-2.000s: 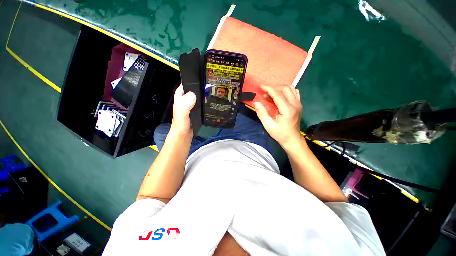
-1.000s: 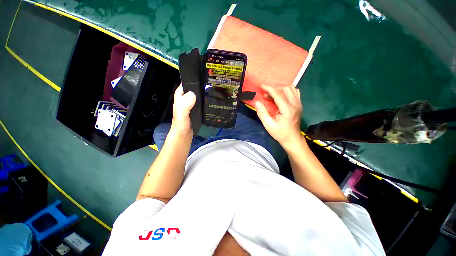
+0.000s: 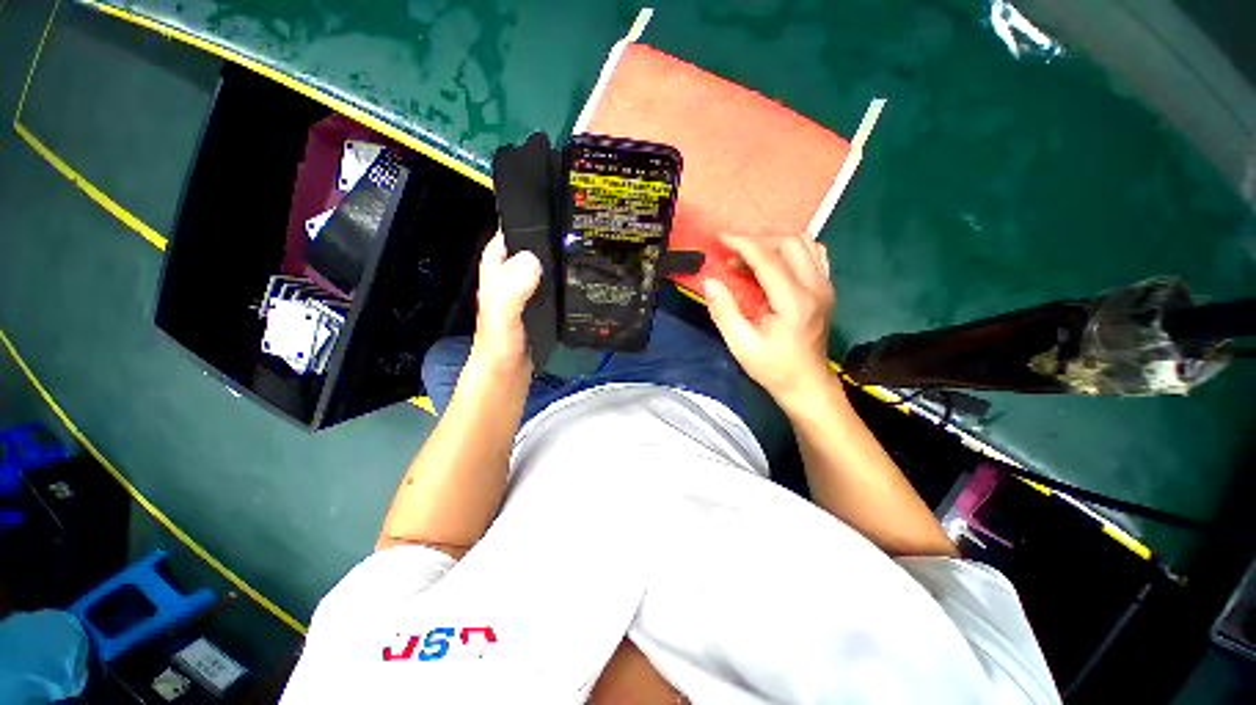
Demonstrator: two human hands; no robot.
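A smartphone [image 3: 616, 248] with a lit screen is held upright over the bench edge. Its black flip case [image 3: 526, 234] stands open on its left side, with a small dark tab at the phone's right. My left hand [image 3: 507, 296] grips the case from the left, its fingers mostly hidden behind it. My right hand [image 3: 774, 306] is to the right of the phone, bare and empty, fingers apart and curled over the near edge of the orange-red mat [image 3: 716, 131].
A black crate [image 3: 365, 361] at the left holds a maroon tray [image 3: 320, 172] with white plates [image 3: 300, 331] and a dark perforated strip [image 3: 361, 221]. A plastic-wrapped dark bar [image 3: 1019, 344] lies at the right. A blue stool [image 3: 138, 606] is lower left.
The picture on the phone's screen has changed and darkened. Both hands and the phone have stayed in place.
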